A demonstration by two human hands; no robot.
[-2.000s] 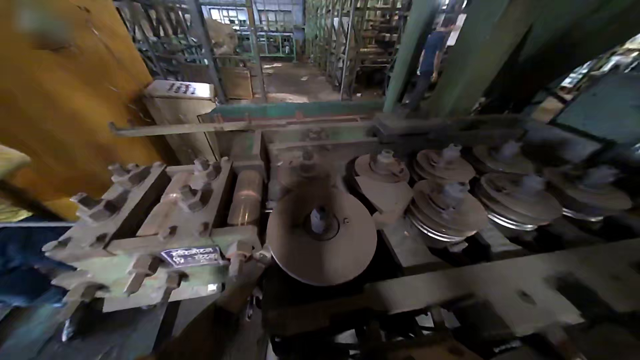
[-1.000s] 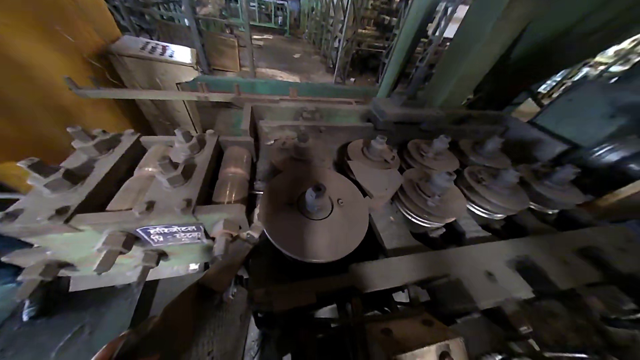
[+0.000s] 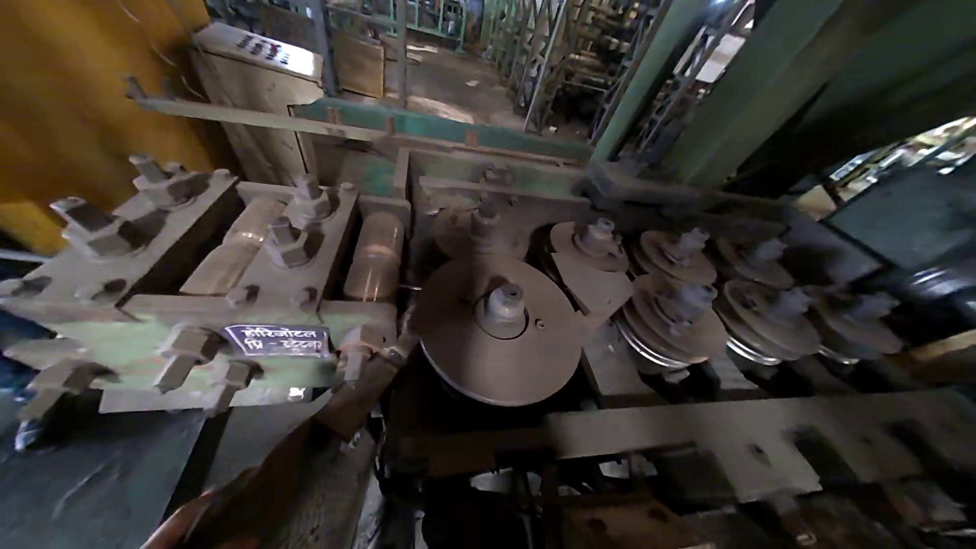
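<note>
At the bottom left edge, part of my left hand [image 3: 177, 526] shows against a dark brown strip [image 3: 278, 476]; its grip is mostly out of frame. The strip slants up toward the roller block's right corner. A large flat disc roller [image 3: 499, 366] with a central spindle lies right of that corner. To its left stands the green roller block [image 3: 293, 381] with big hex bolts [image 3: 191, 343], a smooth vertical-banded roller [image 3: 374, 259] and a small sign bearing writing [image 3: 278, 341]. Several grooved rollers [image 3: 675, 324] stand in two rows on the right. My right hand is out of view.
A control box with buttons [image 3: 259, 53] stands behind the block, beside a yellow panel [image 3: 84, 99]. A long metal bar [image 3: 252, 114] crosses behind. Green columns [image 3: 762, 84] rise at the right. A person's shoe [image 3: 30, 433] shows at the left edge. A steel beam [image 3: 686, 431] runs along the front.
The view has tilted down and closer to the rollers. My left hand has come into sight at the bottom left. The rollers show no plain change.
</note>
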